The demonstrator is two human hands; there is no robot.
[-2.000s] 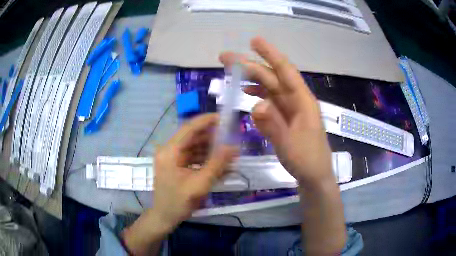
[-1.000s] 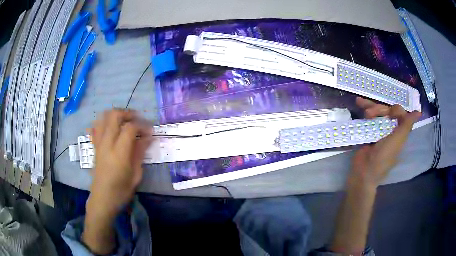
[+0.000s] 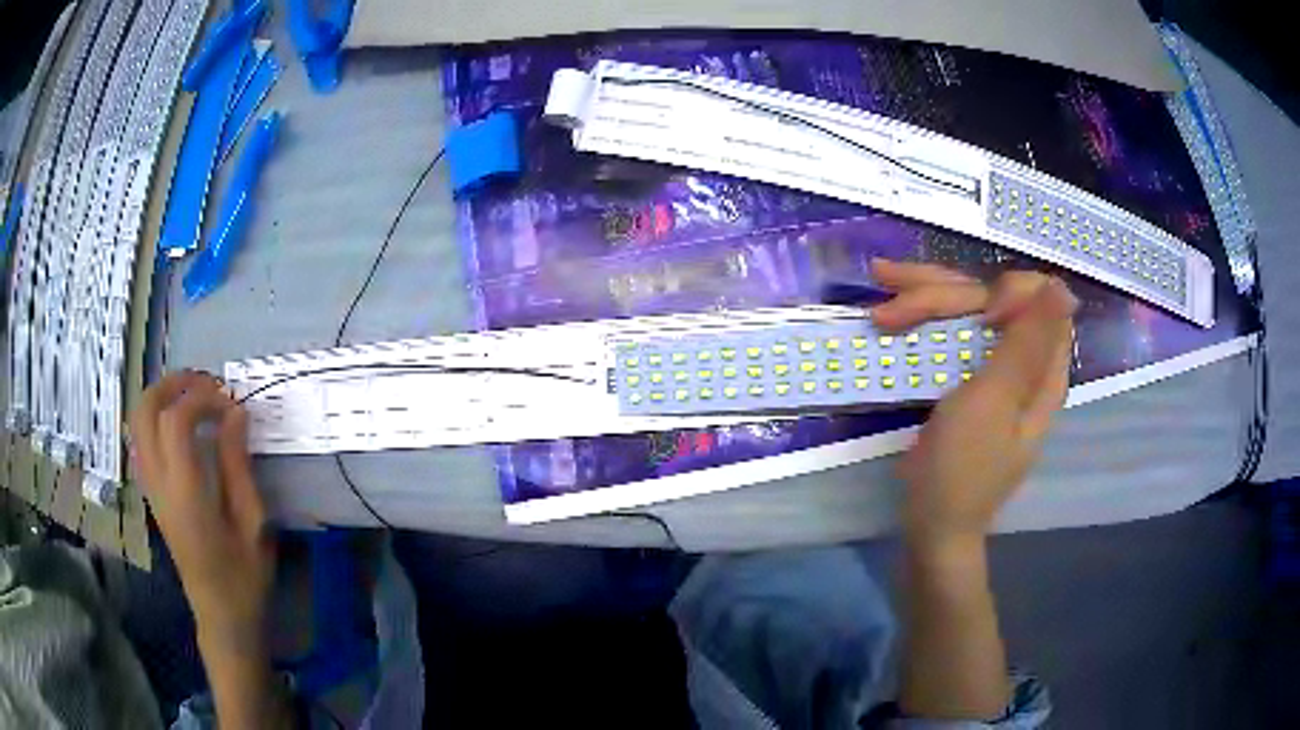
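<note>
A white lamp housing (image 3: 428, 407) lies across the front of the purple mat, its left part over the pale table. An LED board (image 3: 798, 364) lies in its right half, dots up. A black lead wire (image 3: 428, 371) runs from the board along the housing to the left end. My left hand (image 3: 200, 442) is on the housing's left end, fingers bent over it and the wire. My right hand (image 3: 991, 399) lies over the board's right end, fingers spread and thumb apart; it covers the housing's right end. Whether it grips the housing is hidden.
A second housing with an LED board (image 3: 1091, 235) lies behind. A blue piece (image 3: 485, 154) is on the mat (image 3: 670, 264). Blue film strips (image 3: 228, 200) and a row of lamps (image 3: 86, 243) are at the left. Cardboard (image 3: 770, 22) is at the back; spare boards (image 3: 1212, 171) at the right.
The LED board has moved left and now lies in the housing's right half. My left hand has moved left to the housing's end. My right hand has moved left with the board.
</note>
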